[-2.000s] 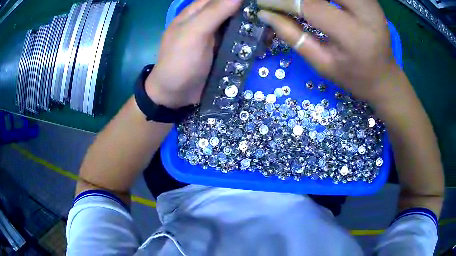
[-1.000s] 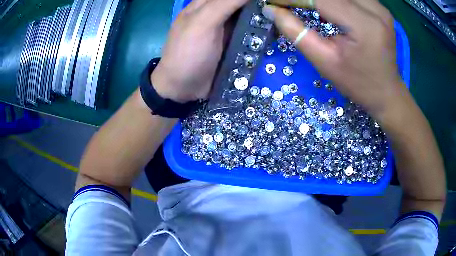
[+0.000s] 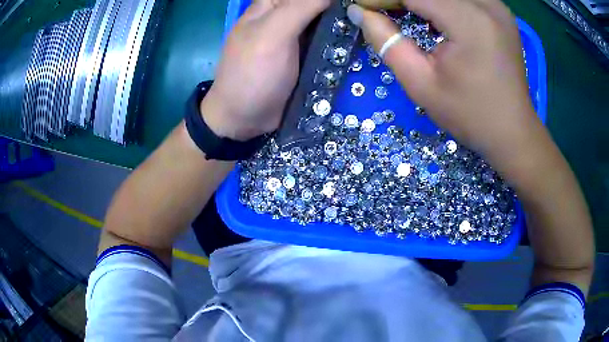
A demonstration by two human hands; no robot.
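Observation:
A dark slotted metal rail slants over the left part of the blue parts tray, its top end cut off by the frame. Several shiny round fittings sit along the rail. My left hand holds the rail from its left side; its fingertips are at the top edge, partly out of view. My right hand is at the rail's upper end, with its covered thumb tip against the rail. Whether it holds a fitting is hidden. Many loose fittings lie in the tray.
Stacked silver rails lie on the green bench at the left. More strips show at the upper right edge. A blue object is at the far left, below the bench edge. A yellow line crosses the grey floor.
Since two seconds ago the rail and my left hand have shifted slightly right. My right thumb has moved in against the upper part of the rail.

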